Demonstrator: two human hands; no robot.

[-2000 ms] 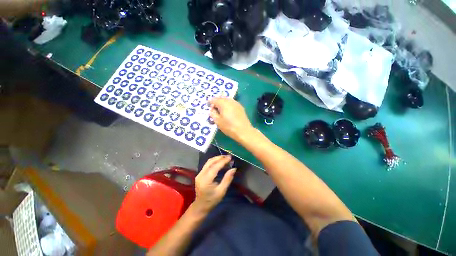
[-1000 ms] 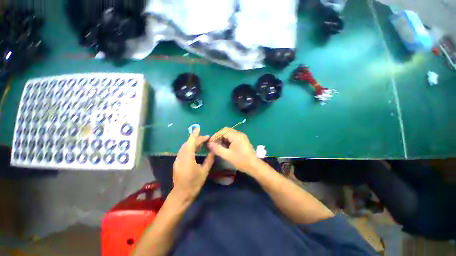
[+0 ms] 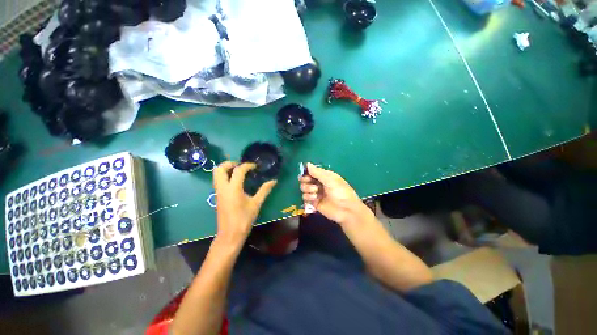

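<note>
My left hand (image 3: pixel 237 199) is at a black dome shell (image 3: pixel 262 161), open side up, with thumb and fingers around its near side. My right hand (image 3: pixel 325 193) is closed around a small dark and white piece, perhaps a round module, mostly hidden by the fingers. A second shell (image 3: pixel 187 152) at the left holds a pale-centred module with a thin wire sticking up. A third shell (image 3: pixel 295 122) stands behind, open side up. A thin white ring (image 3: pixel 213 199) lies left of my left hand. The white foam tray (image 3: pixel 141 216) of round dark modules is at the left front edge.
A red wire bundle (image 3: pixel 354 99) lies right of the shells. Black shells (image 3: pixel 72 78) and crumpled white sheets (image 3: pixel 265 36) are heaped at the back left. Another shell (image 3: pixel 359 13) is at the back. A red stool (image 3: pixel 171 317) is below the bench.
The view has turned rightward. My hands, together a second ago, are apart. My left hand has reached a shell, which now stands nearer the front, apart from the one it was beside.
</note>
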